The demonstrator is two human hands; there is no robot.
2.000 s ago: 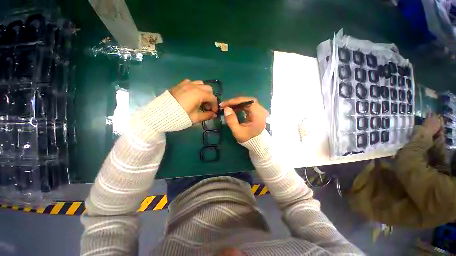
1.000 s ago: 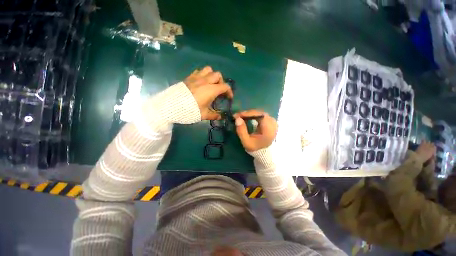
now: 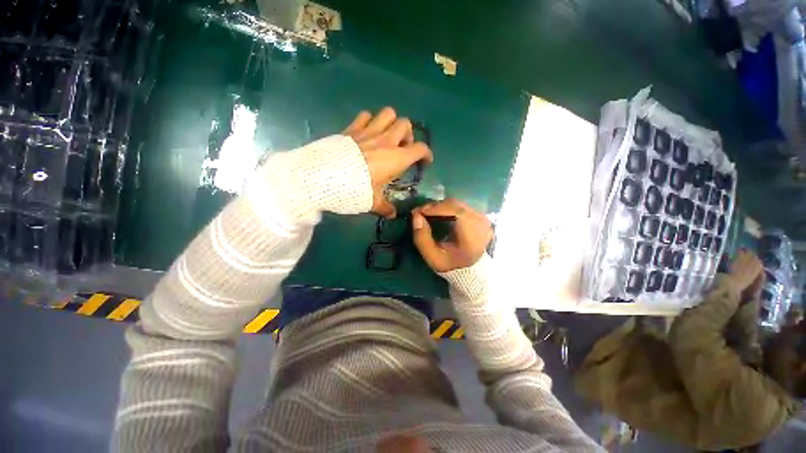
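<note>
Black square frames lie in a column on the green mat in front of me; the nearest frame lies free below my hands. My left hand holds a black frame at the mat between thumb and fingers. Another frame shows partly beyond its fingers. My right hand grips a thin dark pick-like tool, its tip pointing left toward the held frame. The exact contact of the tip is too small and blurred to tell.
A white sheet lies right of the mat, with a white blister tray of black frames. Clear trays stand at the left. Tape scraps and a pale post base lie ahead. Another person's arm is at the right.
The camera view has shifted and tilted. My left hand has moved up along the column, and its fingers have spread around a frame. My right hand still grips the tool.
</note>
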